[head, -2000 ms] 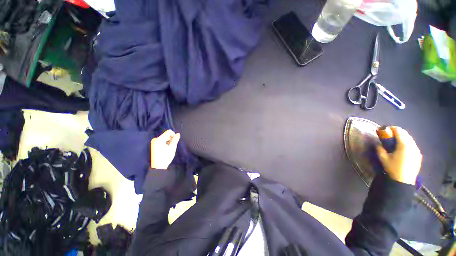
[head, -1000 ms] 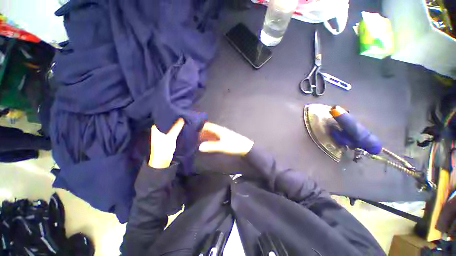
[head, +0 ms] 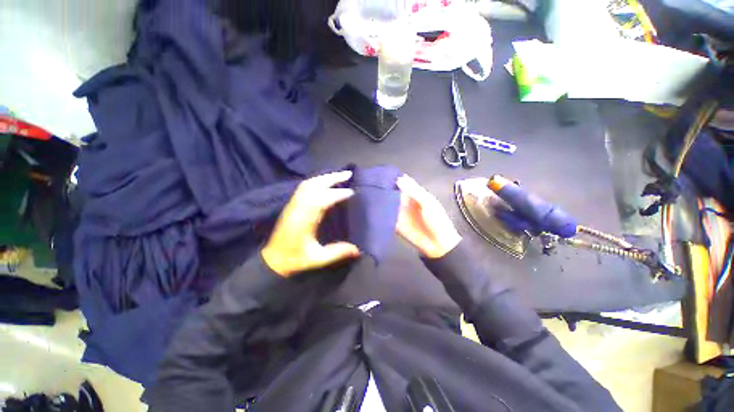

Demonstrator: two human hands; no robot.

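A navy garment piece is held up between my hands over the dark pressing table, its near end narrowing to a point. My left hand grips its left side, fingers at the upper edge and thumb near the lower edge. My right hand holds its right edge, with the fingertips partly hidden by the cloth. More navy cloth runs left from my left hand to the large crumpled navy pile. The steam iron rests on the table to the right of my right hand, not held.
Beyond my hands are a black phone, a clear bottle, shears and a small white-and-blue cutter. A white plastic bag and green packet lie farther back. The iron's hose runs right.
My right hand let go of the iron and moved left to the cloth. Both hands have since brought a navy piece rightward from the pile. The camera view has shifted right.
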